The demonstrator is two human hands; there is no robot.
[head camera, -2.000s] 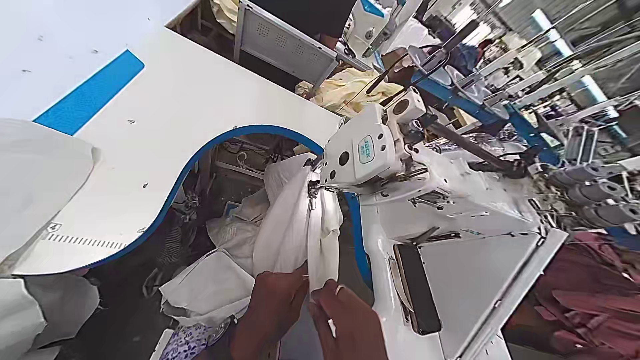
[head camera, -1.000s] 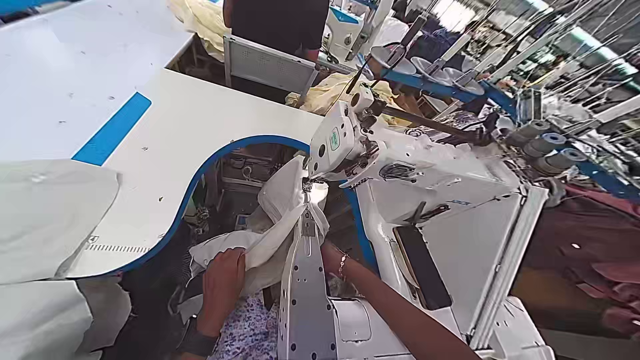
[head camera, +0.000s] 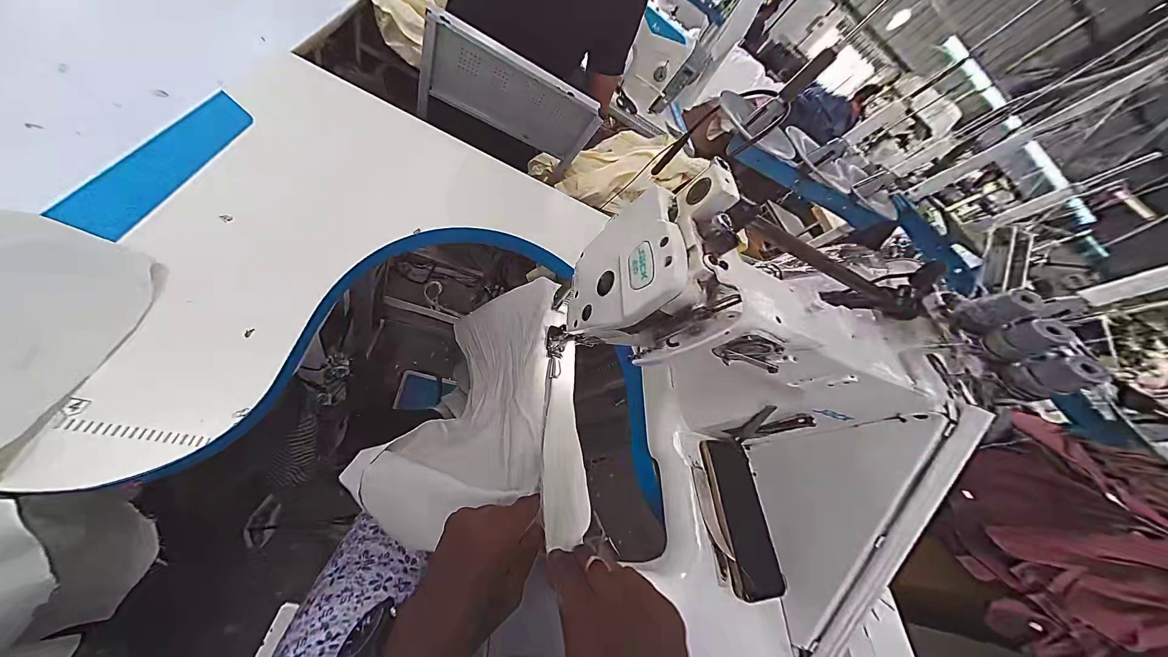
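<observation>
A white fabric piece [head camera: 497, 401] runs from the needle area of a white industrial sewing machine [head camera: 639, 265] down to both hands. My left hand [head camera: 488, 557] pinches its lower edge at the seam. Close beside it, my right hand [head camera: 607, 584] grips the end of the narrow strip on the right side of the cloth. The fabric's top lies at the presser foot [head camera: 556, 342], under the machine head. The fingertips of both hands are partly hidden by the hands themselves.
A white table [head camera: 301, 182] with a blue-edged cutout curves around the left. White cloth [head camera: 73, 310] lies on it. A dark phone-like object [head camera: 744, 520] rests on the machine bed. Thread cones [head camera: 1031, 338] and maroon fabric [head camera: 1058, 529] are at right; a person [head camera: 557, 36] is beyond.
One second ago my hands were apart, the right one reaching beyond the machine's narrow arm. Now they are close together on the fabric, which hangs taut below the presser foot.
</observation>
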